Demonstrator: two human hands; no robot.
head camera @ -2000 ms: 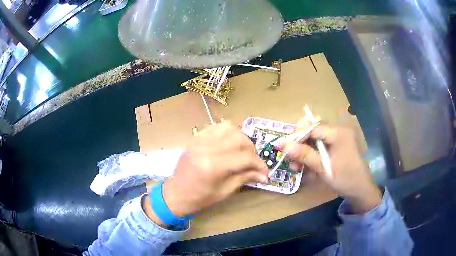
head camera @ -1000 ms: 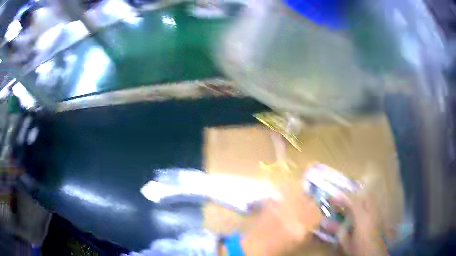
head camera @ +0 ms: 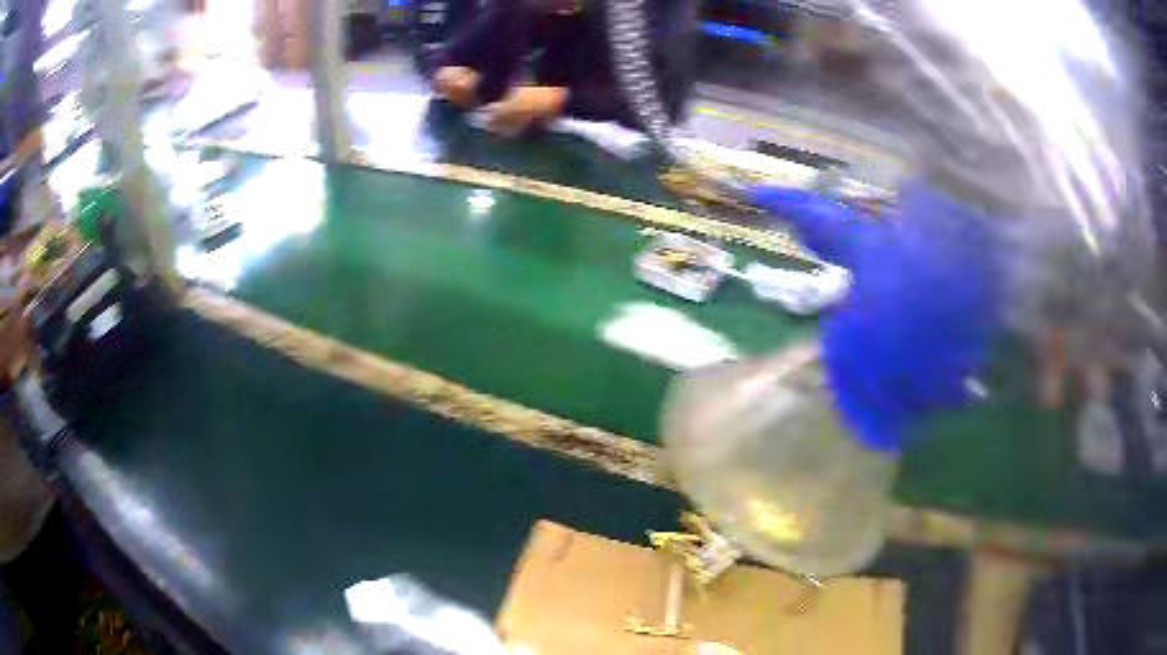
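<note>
Brown cardboard lies at the bottom of the view, cut off by the edge. A heap of brass contact strips with white leads sits at its top edge, partly behind the clear hood. A loose brass strip with a white lead lies below the heap. A pale sliver at the bottom edge looks like the top of my left hand; its fingers are hidden. My right hand is out of the picture. The housing seen earlier on the cardboard is also out of the picture.
The cloudy hood with blue-wrapped neck hangs over the cardboard. A bagged bundle lies at its left. An open white housing and bagged cord sit on the green conveyor. Another person's hands show across it.
The view has swung up and left. The cardboard has shifted to the bottom, and the housing and my right hand have left the picture. The conveyor and another person have come into view.
</note>
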